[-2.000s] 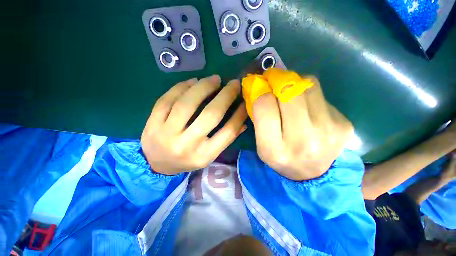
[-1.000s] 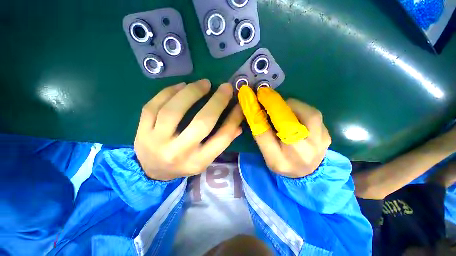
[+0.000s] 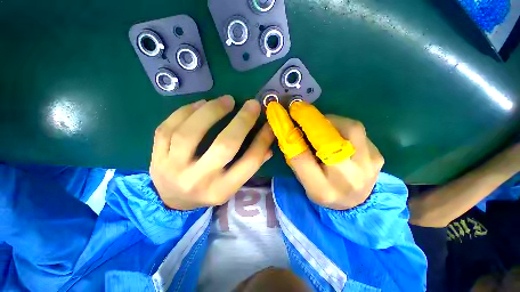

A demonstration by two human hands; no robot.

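Note:
A small grey camera lens cover (image 3: 299,88) with ringed openings is held at my fingertips, its lower part hidden by them. My right hand (image 3: 333,157) has yellow finger cots on two fingers; their tips cover the lower edges of its two nearer rings. My bare left hand (image 3: 199,151) has its index fingertip and thumb at the cover's lower left side; the exact contact is hidden. Two more grey covers, one at the left (image 3: 171,54) and one at the top (image 3: 250,35), lie on the green bench. No small loose piece is visible at my fingers.
The dark green bench top (image 3: 370,74) shows bright reflections. A black-rimmed tray (image 3: 504,40) with blue bits (image 3: 484,12) is at the upper right corner. Another person's forearm (image 3: 470,191) rests at the right edge. Blue sleeves and clothing (image 3: 45,219) show at lower left.
The yellow-covered fingers have straightened from a curled pose and now point onto the held cover, showing more of it. The other covers have shifted left and down in view as the camera moved.

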